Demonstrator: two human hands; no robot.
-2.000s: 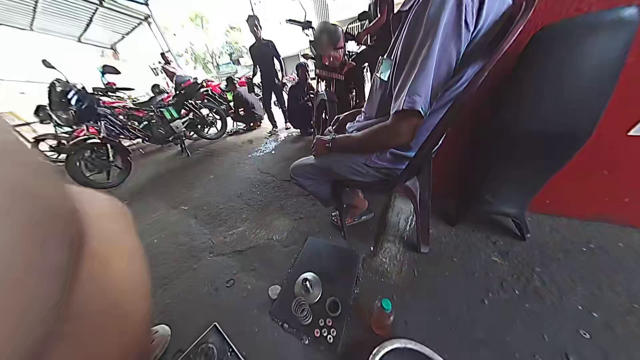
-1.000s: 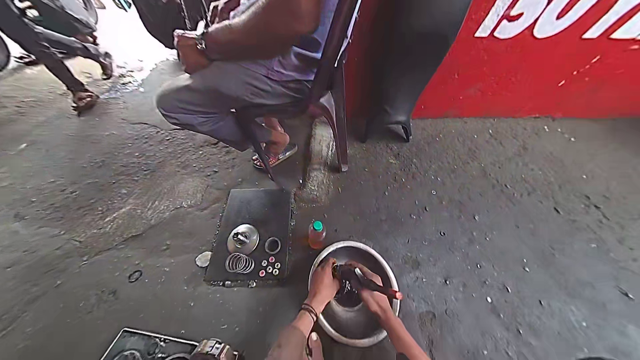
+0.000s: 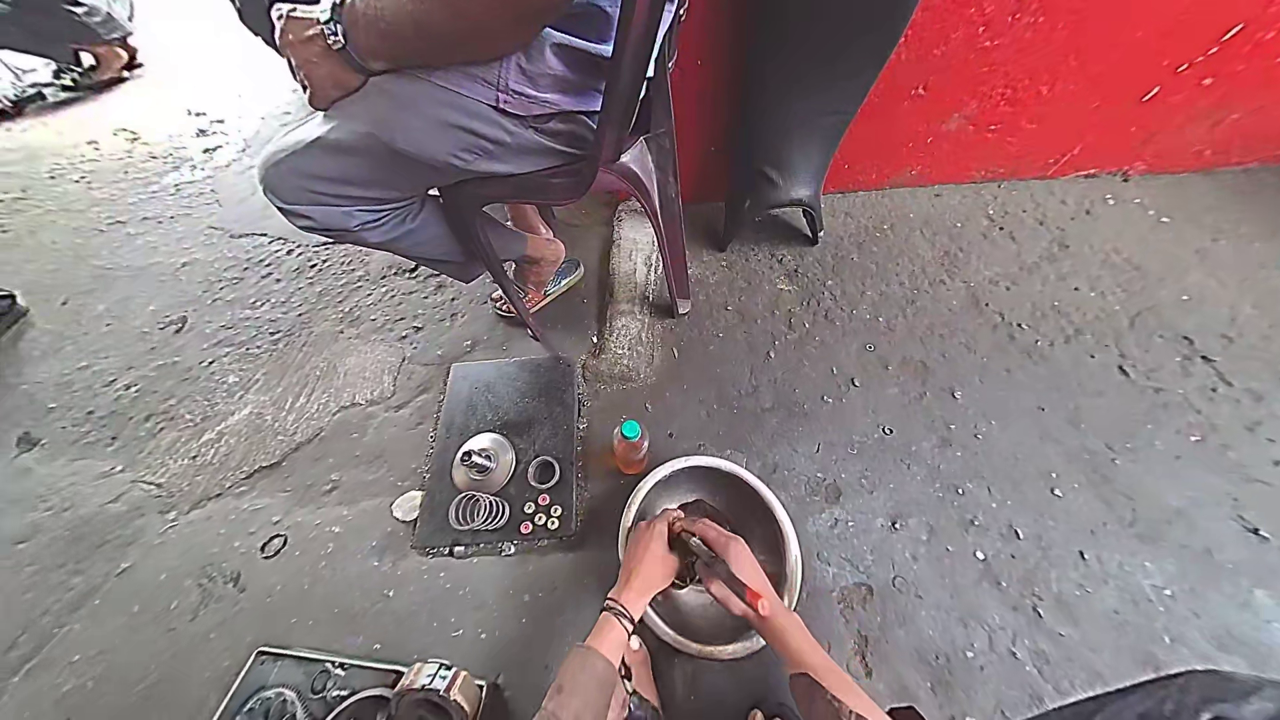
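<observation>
Both hands are over a round metal basin [image 3: 790, 560] on the ground. My left hand [image 3: 650, 555] grips a dark part [image 3: 686, 575], mostly hidden between the hands. My right hand [image 3: 735, 560] is closed around a dark brush or tool with a red-tipped handle [image 3: 757, 602]; its working end is hidden. Beyond the basin stands a small bottle of orange liquid with a green cap [image 3: 631, 450]. On a black board [image 3: 510, 390] to the left lie a metal pulley-like disc [image 3: 484, 462], a coil spring [image 3: 478, 511], a metal ring [image 3: 543, 473] and several small rollers [image 3: 541, 519].
A person [image 3: 420, 150] sits on a plastic chair [image 3: 660, 200] beyond the board. Another dark chair [image 3: 790, 120] stands against a red wall [image 3: 1050, 90]. A tray of gears and metal parts [image 3: 300, 660] is at the bottom left. A small dark ring [image 3: 273, 545] lies on the ground.
The view has swung down and right since the oldest frame. Both hands, out of sight there, have come into view over the basin and remain there, holding the part and the red-tipped tool.
</observation>
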